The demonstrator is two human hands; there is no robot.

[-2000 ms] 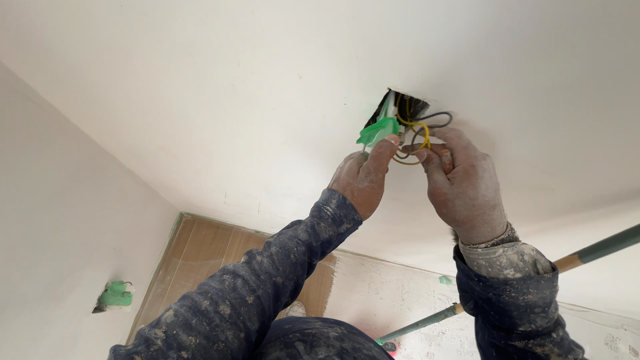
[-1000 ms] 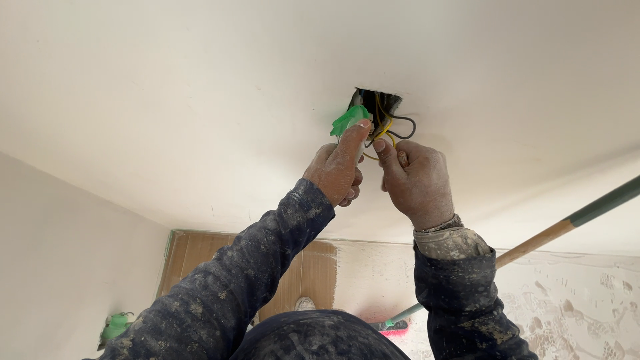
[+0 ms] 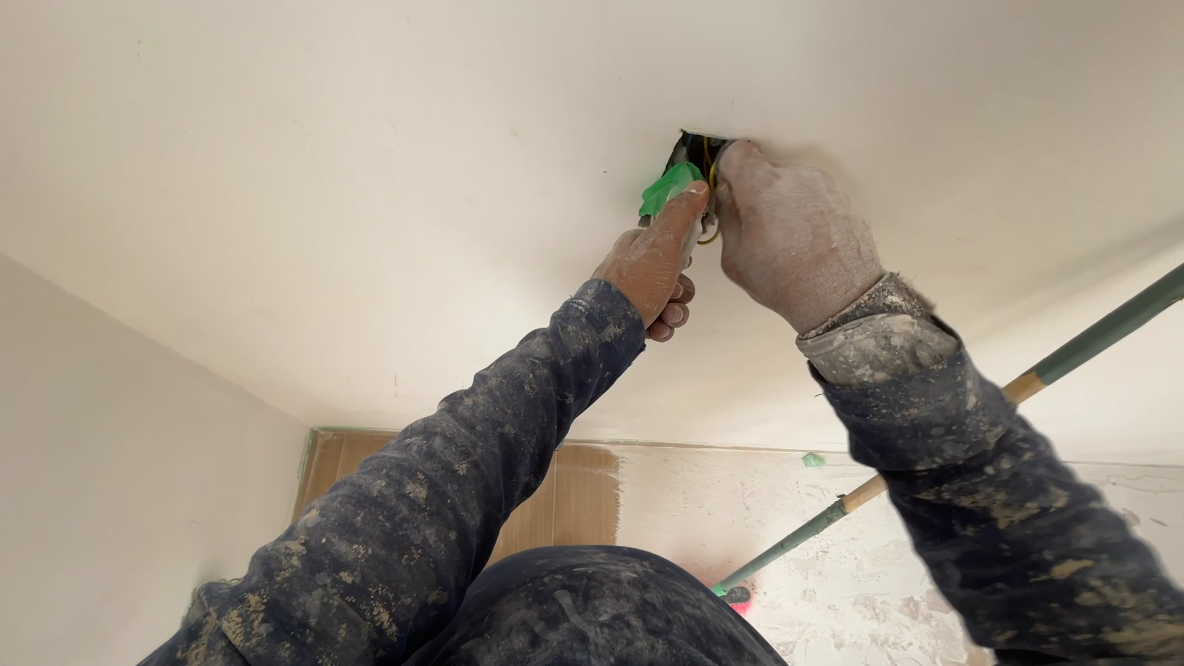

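My left hand point(image 3: 655, 254) grips a pale piece partly wrapped in green tape point(image 3: 671, 189), just below a rough cut-out hole point(image 3: 689, 151) in the white wall. Dark and yellow wires point(image 3: 713, 172) come out of the hole between my hands. My right hand point(image 3: 797, 231), dusted white, is closed at the hole's right edge, with its fingertips turned away and hidden. Whether those fingers hold a wire cannot be seen.
A long pole point(image 3: 1096, 333) with green and bare wood sections slants behind my right arm down to the floor. Wood-look flooring point(image 3: 585, 490) lies below, beside a white-smeared floor area point(image 3: 860, 564). Another plain wall point(image 3: 120, 416) stands at left.
My right hand has moved from the loose wires below the hole up to its right edge. The dark wire loop that stuck out at right is no longer visible. My left hand keeps its grip.
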